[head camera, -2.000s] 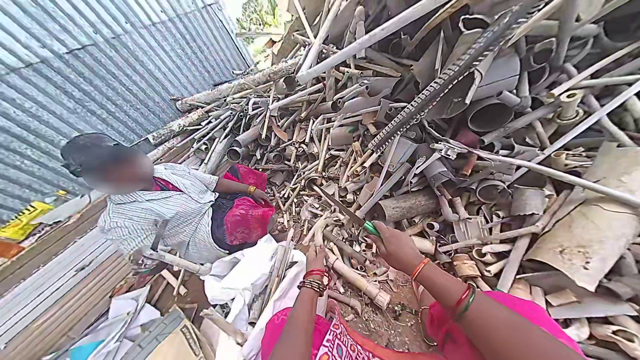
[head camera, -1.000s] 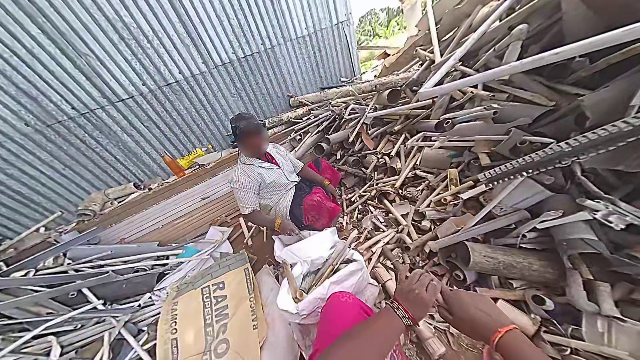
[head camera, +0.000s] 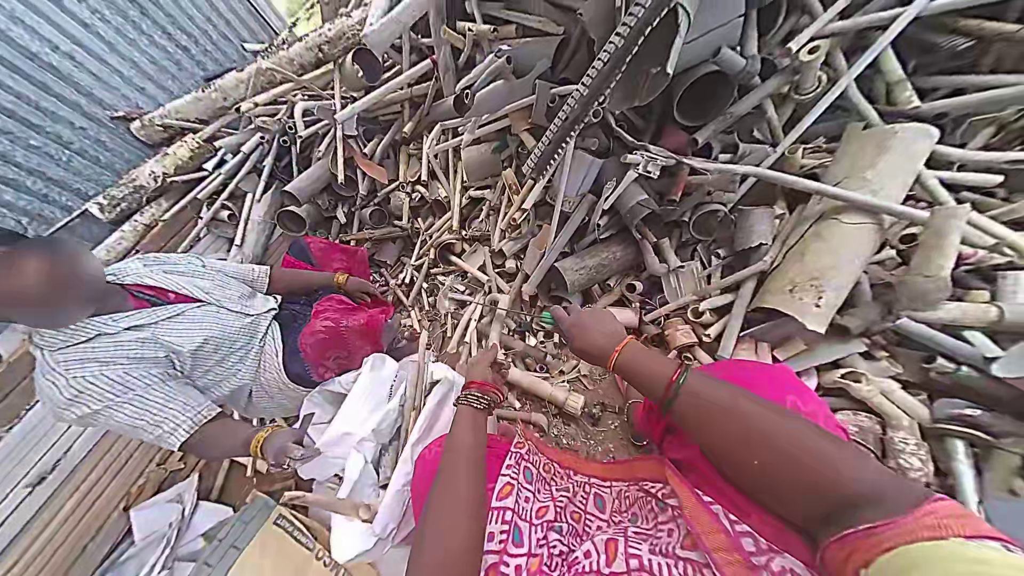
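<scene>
My right hand is closed on the green handle of a thin-bladed tool. Its dark blade points left, across a short pale pipe piece. That piece stands up out of my left hand, whose fingers are wrapped round its lower end. Just below and right of my left hand, a thicker cream plastic pipe with a wider end lies on the ground. Whether the blade touches the pipe piece cannot be told.
Scrap plastic pipes are heaped ahead and to the right. A person in a striped shirt sits at the left, beside a white sack. A cardboard box lies at the lower left; corrugated metal sheeting stands behind.
The view has swung right since one second ago. My hands were close together then; now they are apart, and the green-handled tool shows in my right hand, as it did two seconds ago.
</scene>
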